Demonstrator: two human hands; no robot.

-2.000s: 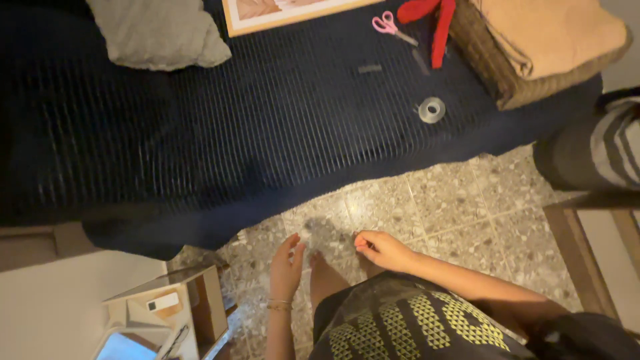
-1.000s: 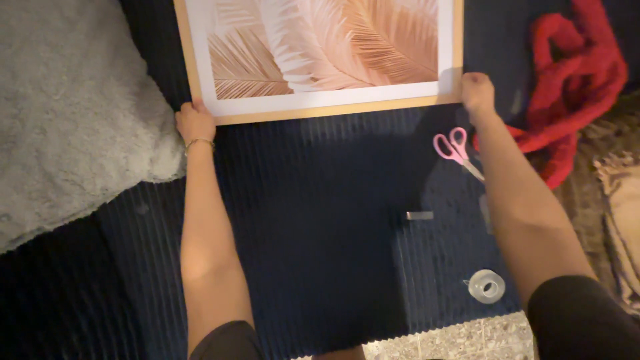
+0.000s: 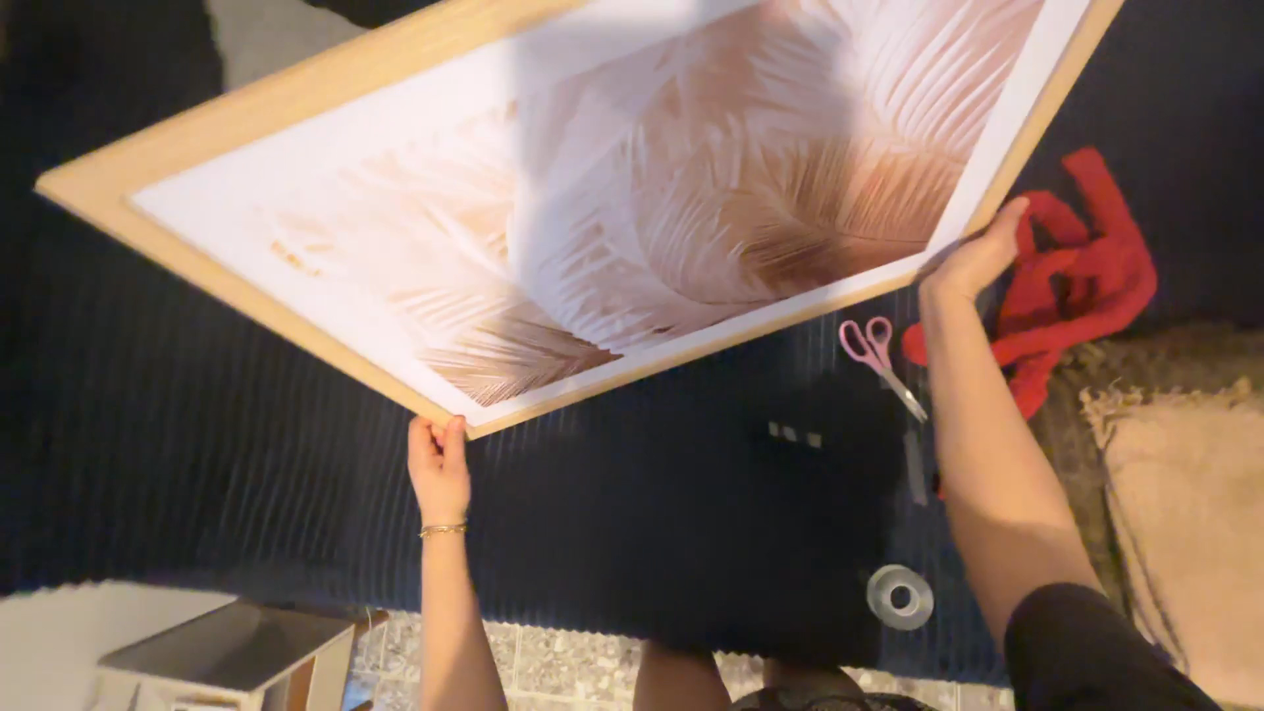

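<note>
A wood-framed picture of pale feather-like fronds [image 3: 691,197] is held tilted above the dark blue ribbed cover [image 3: 612,533]. My left hand [image 3: 439,464] grips the frame near its lower corner, a thin bracelet on the wrist. Against the lower right part of the frame is my right hand [image 3: 973,257], holding its edge; some of its fingers are hidden. Pink-handled scissors [image 3: 882,360] lie on the cover beside my right forearm. A roll of clear tape [image 3: 900,596] rests nearer to me, and a small strip [image 3: 795,434] lies left of the scissors.
A red knitted-looking cloth [image 3: 1086,267] lies bunched behind my right forearm. To the right is a tan fringed cushion or blanket [image 3: 1185,513]. A grey cushion [image 3: 281,39] shows partly behind the frame. At the lower left, a small box-like shelf [image 3: 237,642] stands by the tiled floor [image 3: 568,662].
Two seconds ago both hands were empty over the floor. A second ago they held the picture by its sides; now it is tilted, raised from the cover, its left end swung round.
</note>
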